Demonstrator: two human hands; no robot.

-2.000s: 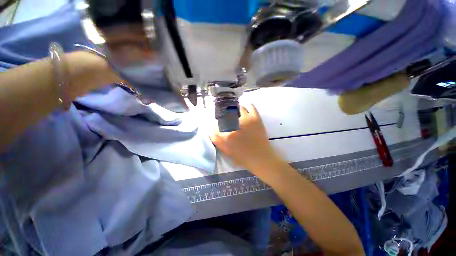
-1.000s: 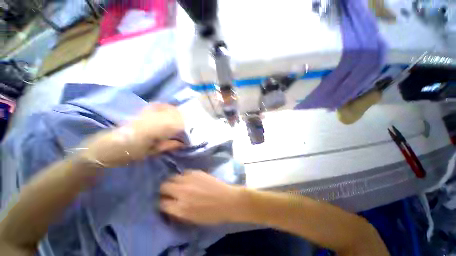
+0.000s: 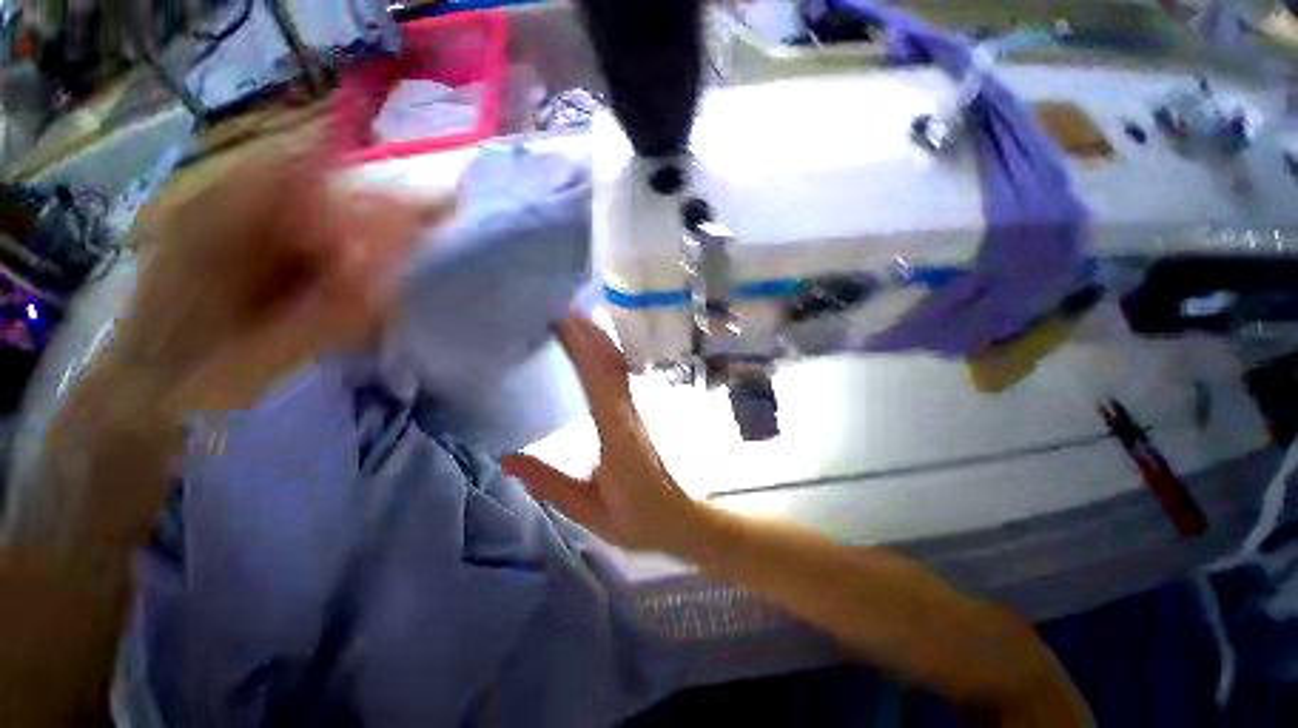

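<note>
The light blue garment (image 3: 413,569) hangs in folds at the left, over the table's front edge, with one part raised. My left hand (image 3: 299,263) is blurred and raised at the left, at the edge of that raised part; its fingers are too blurred to read. My right hand (image 3: 619,462) is spread beside the cloth, thumb and fingers apart. The white sewing machine (image 3: 826,185) with a blue stripe stands behind. Its dark grey block (image 3: 753,405) sits right of the needle area, with no cloth under it.
Red-handled snips (image 3: 1156,469) lie at the right. Purple strips (image 3: 1028,213) drape over the machine above a yellowish pad (image 3: 1028,349). A pink tray (image 3: 496,71) stands at the back left. The grey ruler edge (image 3: 854,590) runs along the front.
The view has shifted, showing more of the machine's top. My left hand has risen, and part of the garment is lifted. My right hand has opened and come off the bunched cloth.
</note>
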